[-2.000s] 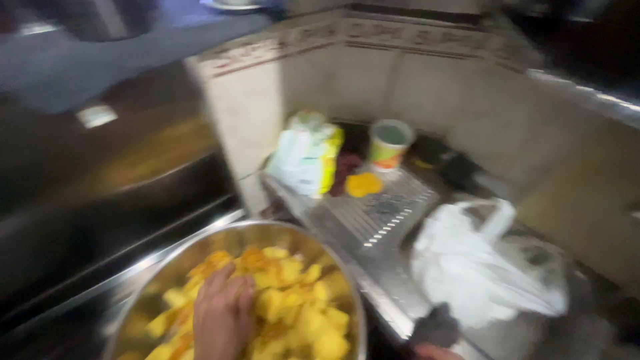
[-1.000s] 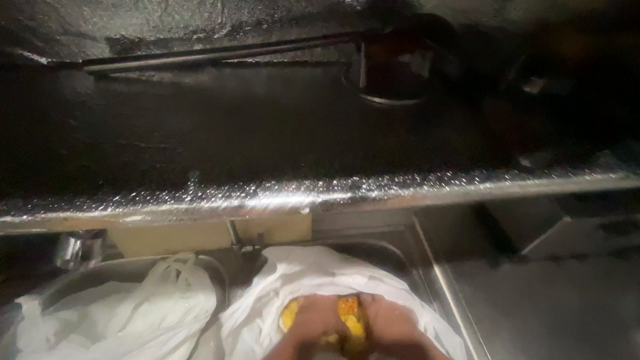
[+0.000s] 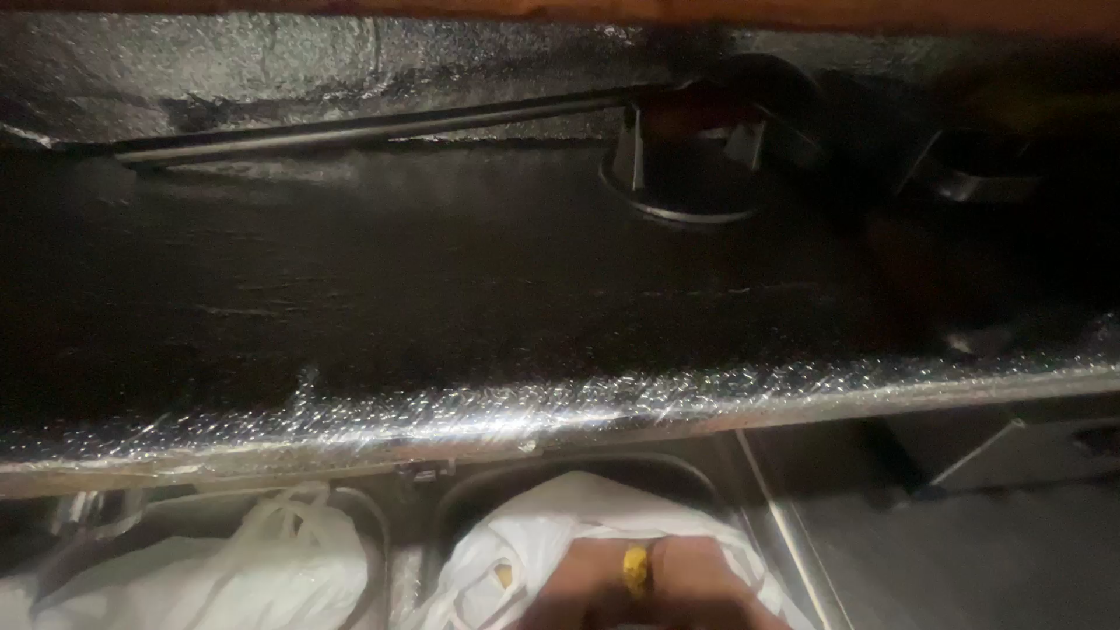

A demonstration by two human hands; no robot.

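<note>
At the bottom centre, my left hand and my right hand are side by side over a white plastic bag. A yellow piece of food shows between them, apparently held in both hands. My fingers are blurred and partly hidden. The bag spreads over a metal sink basin, around and beyond my hands. A small yellowish patch shows at the bag, left of my left hand.
A tied white plastic bag lies in the left basin. Above the sinks runs a dark shelf with a shiny front edge, holding a long metal bar and a dark round-based object. A metal surface extends at right.
The view has swung away from the bowl of yellow pieces, where one hand was two seconds ago. Since one second ago, my hands show less yellow food between them.
</note>
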